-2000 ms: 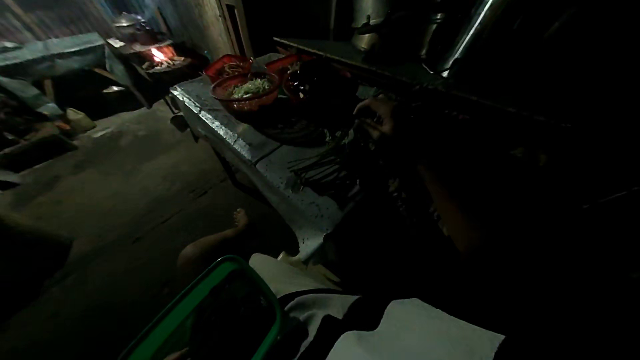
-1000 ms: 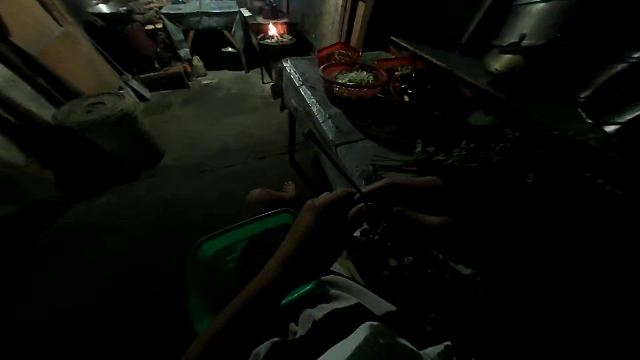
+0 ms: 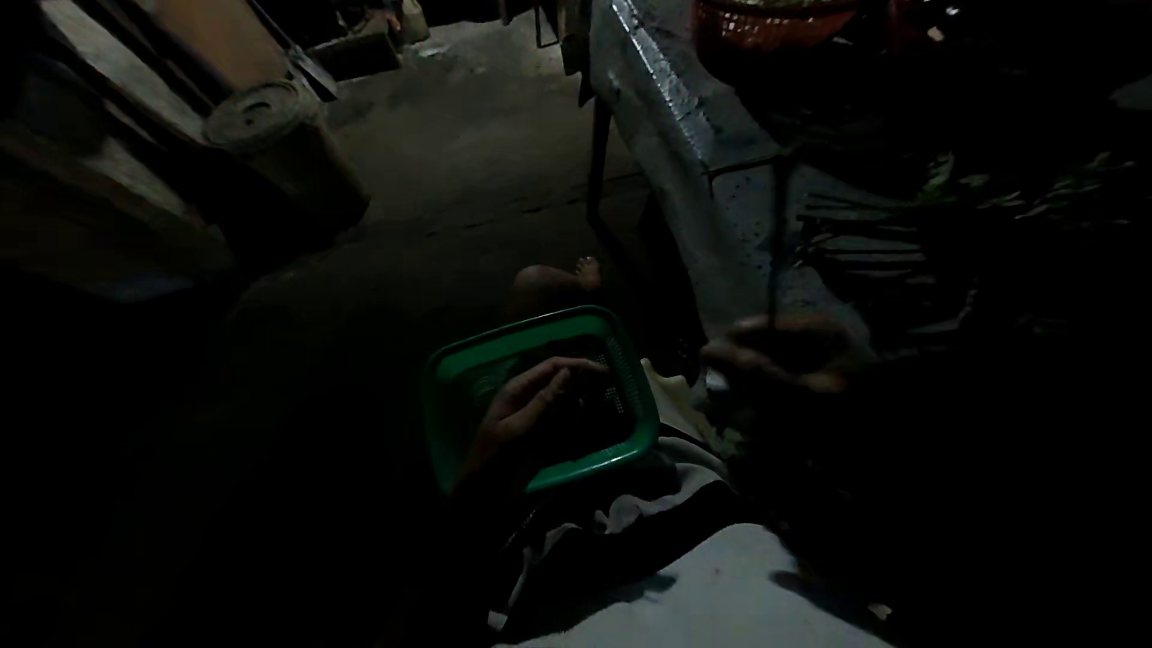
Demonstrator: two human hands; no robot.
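My left hand (image 3: 535, 396) is inside a green plastic basket (image 3: 589, 463) with perforated sides, which rests by my lap; whether its fingers hold anything is too dark to tell. At the table's edge, my right hand (image 3: 783, 346) grips a thin dark stem (image 3: 777, 243) that stands upright and bends at its top. Right of that hand, a pile of thin stems with some leaves (image 3: 864, 238) lies on the table (image 3: 661, 148). A red plastic basket (image 3: 774, 27) with pale contents is at the table's far end, cut off by the top of the view.
A lidded bucket or bin (image 3: 261, 117) stands on the floor at the upper left, near leaning boards (image 3: 135, 162). A table leg (image 3: 598, 162) rises beyond the green basket. My bare foot (image 3: 588, 272) shows past the basket. Deep shadow hides the lower right.
My hands were together near the table edge one second ago; they are now apart, the left in the green basket and the right by the table with a stem. The view has tipped down.
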